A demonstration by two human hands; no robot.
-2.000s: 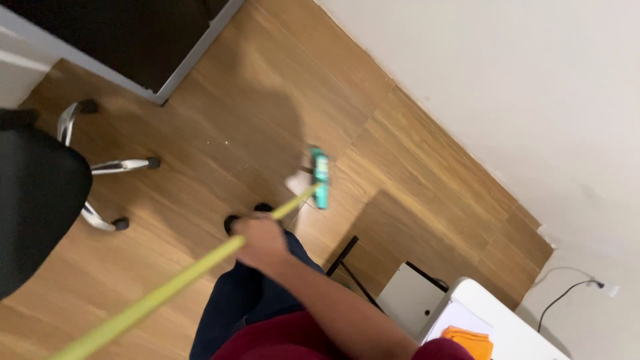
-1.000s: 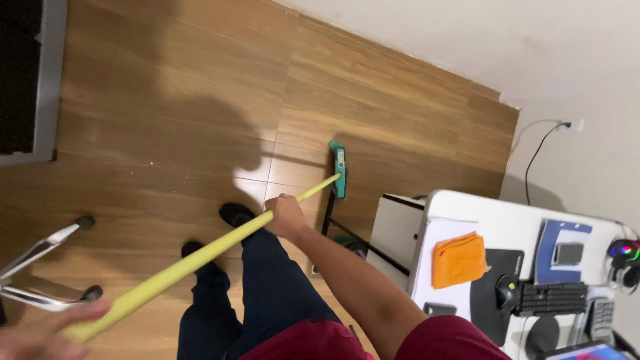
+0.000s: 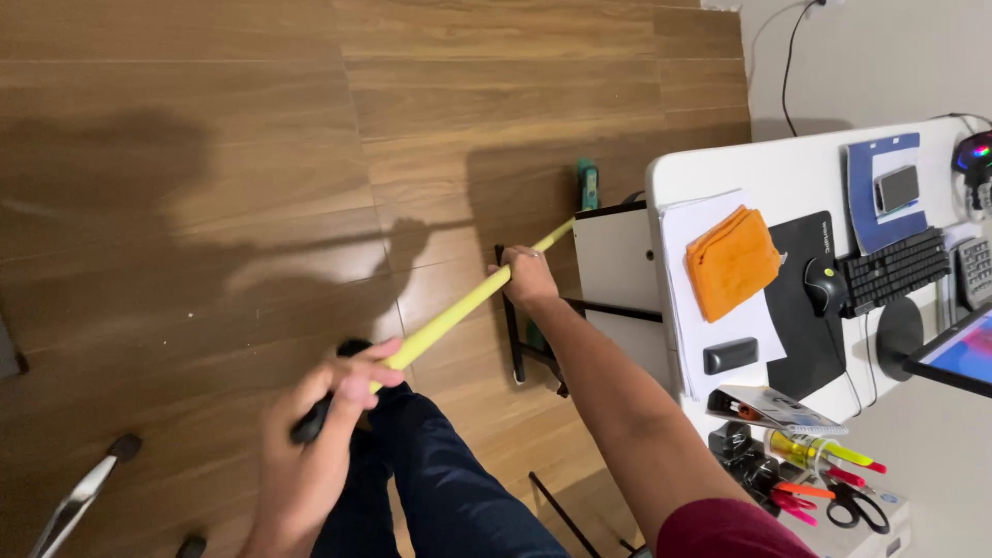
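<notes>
A yellow broom handle runs slanting from the lower left up to a green broom head, which is on the wood-look floor beside the white drawer cabinet and partly hidden by it. My right hand is closed round the handle about midway. Near the handle's black end cap, my left hand grips the pole between thumb and fingers.
At the right stands a white desk with an orange cloth, papers, a mouse, a keyboard, a monitor and a pen holder. Below its edge are the white cabinet and a black metal frame. A chrome chair leg is at lower left. Small crumbs lie on the floor.
The broom head has moved right, from open floor to beside the cabinet. My left hand, unseen two seconds ago, has come into view on the handle. The view has shifted toward the desk.
</notes>
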